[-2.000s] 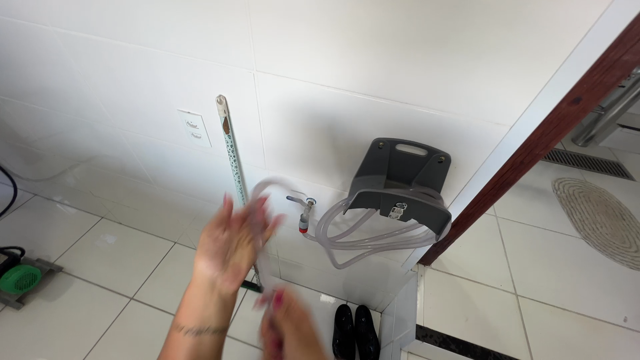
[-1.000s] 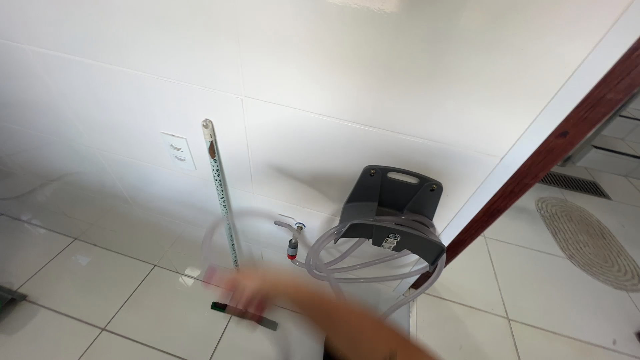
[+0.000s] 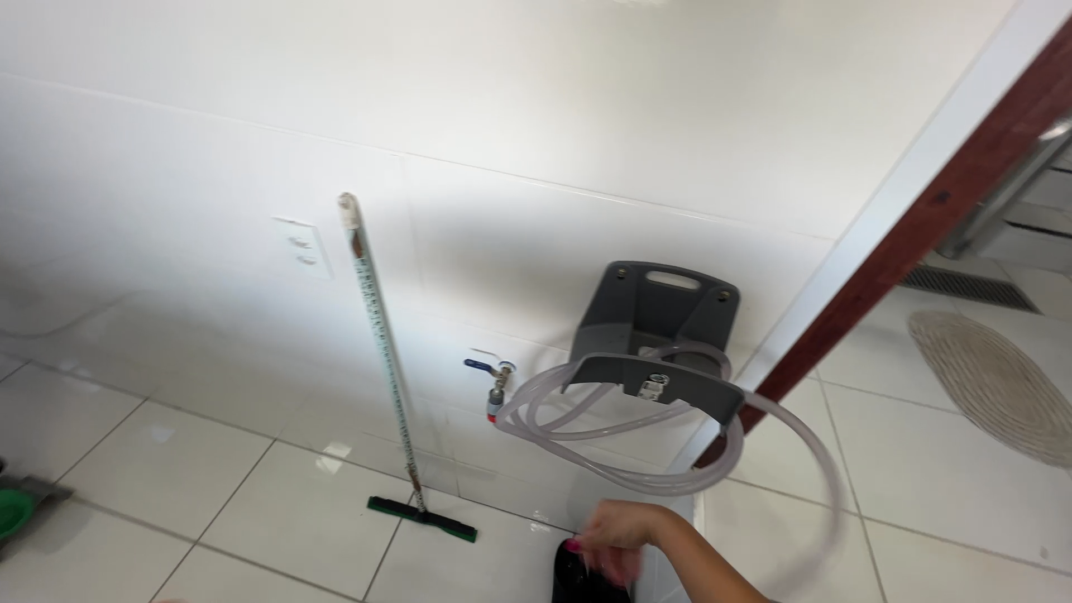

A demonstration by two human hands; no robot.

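A clear plastic hose (image 3: 586,471) hangs in loops over a grey wall-mounted hose holder (image 3: 674,310). One end of it joins a tap with a blue lever (image 3: 497,381). On the right, a loose length of the hose curves down past the holder and blurs toward the bottom edge. My right hand (image 3: 615,540), slightly blurred, is below the loops, in front of black shoes (image 3: 574,578) on the floor; no object shows clearly in it. Of my left hand nothing certain can be made out.
A floor squeegee (image 3: 423,518) leans on the white wall by its patterned handle, below and right of a socket plate (image 3: 302,248). At the right are a dark red door frame (image 3: 879,276), an oval woven mat (image 3: 997,385) and a floor grate (image 3: 971,287). Something green (image 3: 12,511) lies far left.
Two seconds ago both hands were in front of the wall, left of the holder. My right hand is now under the holder, and a length of hose hangs out at the holder's right side.
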